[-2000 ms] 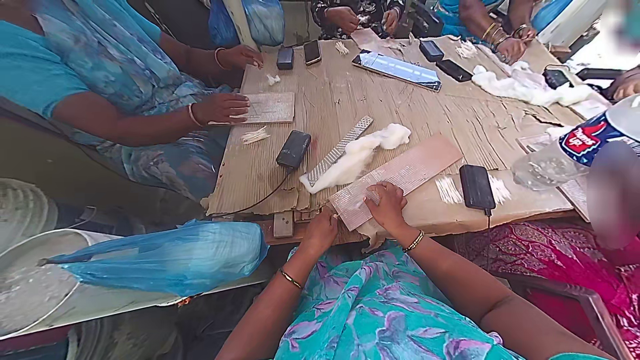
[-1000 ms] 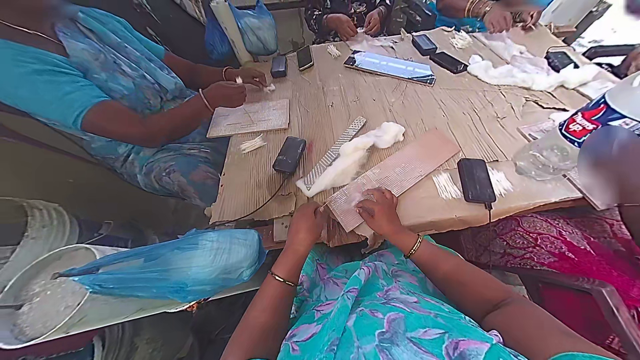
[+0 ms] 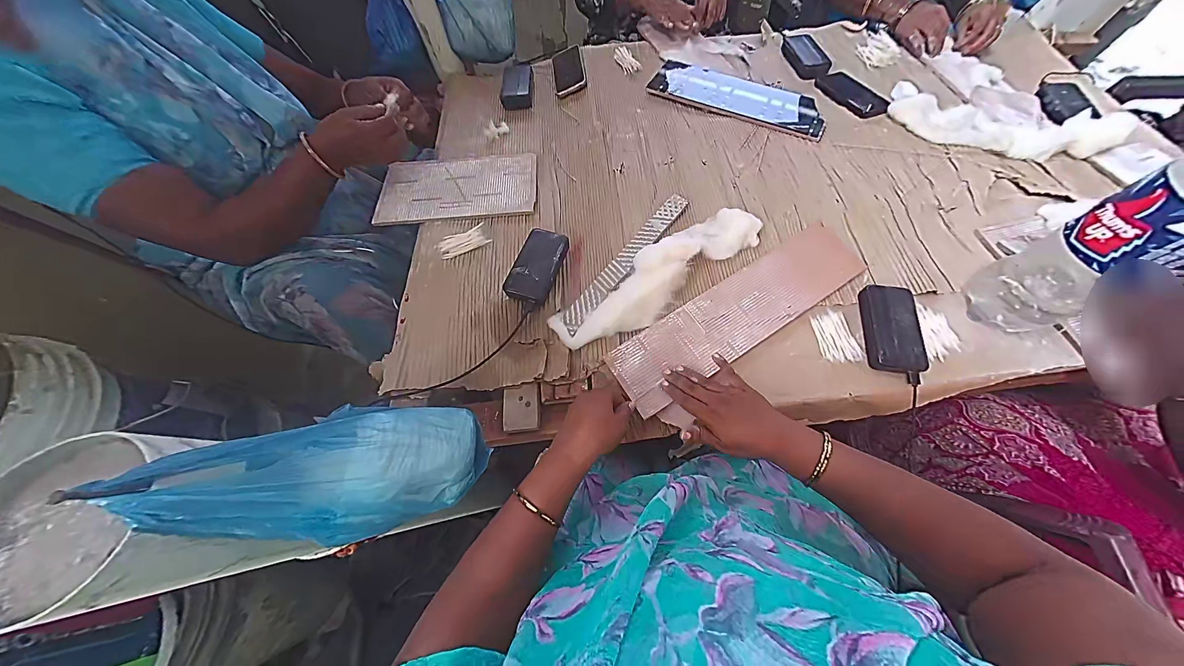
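My right hand [image 3: 726, 407] lies with its fingers spread on the near end of a long pinkish ribbed board [image 3: 740, 314], at the table's near edge. My left hand [image 3: 597, 416] is at the board's near left corner, its fingers curled down; whether it grips the board cannot be told. Beyond the board a strip of white cotton wool [image 3: 652, 282] lies along a narrow patterned strip [image 3: 629, 264]. A black box with a cable [image 3: 536, 266] rests left of them. Right of the board, thin white cotton wicks [image 3: 837, 335] lie on both sides of another black box [image 3: 892, 328].
Cardboard [image 3: 592, 176] covers the table. A co-worker at the left holds a bit of cotton above a ribbed board [image 3: 458, 190]. A plastic bottle [image 3: 1045, 268] stands at the right, a tablet-like device [image 3: 740, 97] farther back. A blue plastic bag [image 3: 314, 476] lies at the left beside a bucket [image 3: 55, 536].
My right hand's fingers have spread out flat on the board's near end. The co-worker's hands at the left have come up off the ribbed board, close together.
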